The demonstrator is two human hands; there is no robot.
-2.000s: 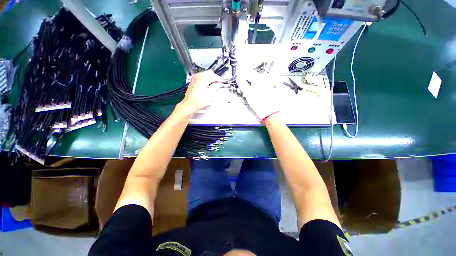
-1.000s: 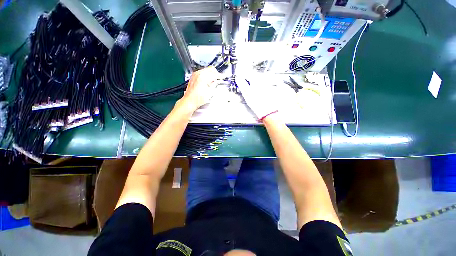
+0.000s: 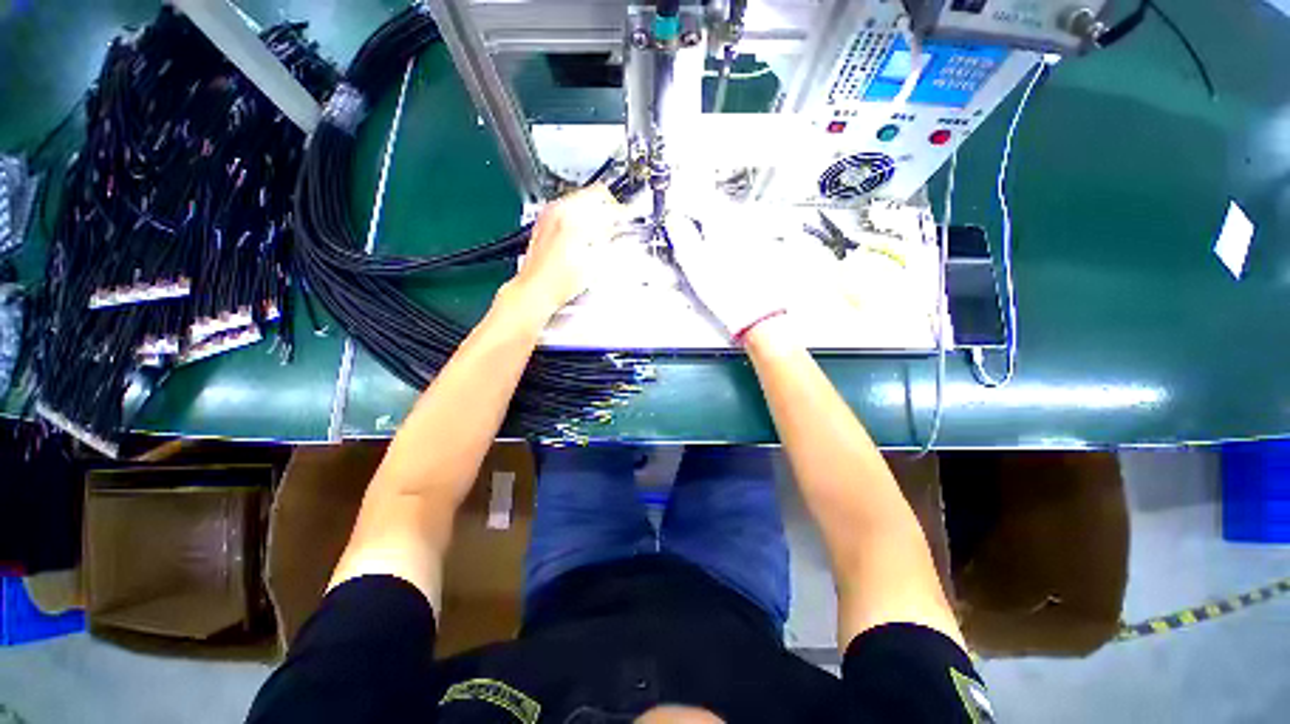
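Observation:
The silver machine (image 3: 651,85) stands on a white base plate (image 3: 849,318), its upright head over a small metal fixture. My bare left hand (image 3: 573,243) is at the left of the fixture, fingers bent in toward it; a black cable (image 3: 474,256) runs from the bundle to this hand. My right hand (image 3: 724,269), in a white glove, is at the right of the fixture, fingertips close under the head. The tips and what they pinch are too small and overexposed to tell. The tied black cable bundle (image 3: 323,212) lies left of the machine, its tips fanned at the bench edge.
Loose black cable assemblies (image 3: 170,212) lie at far left. Cutters (image 3: 838,238) lie right of the head, below the control box (image 3: 905,106). A black phone-like rectangle (image 3: 972,290) with white cord lies right of the plate. Open cardboard boxes (image 3: 177,552) stand below the bench.
Both hands stay at the fixture with only slight shifts of the fingers. The machine's central head looks slightly changed in position. Nothing is visibly taken up or let go.

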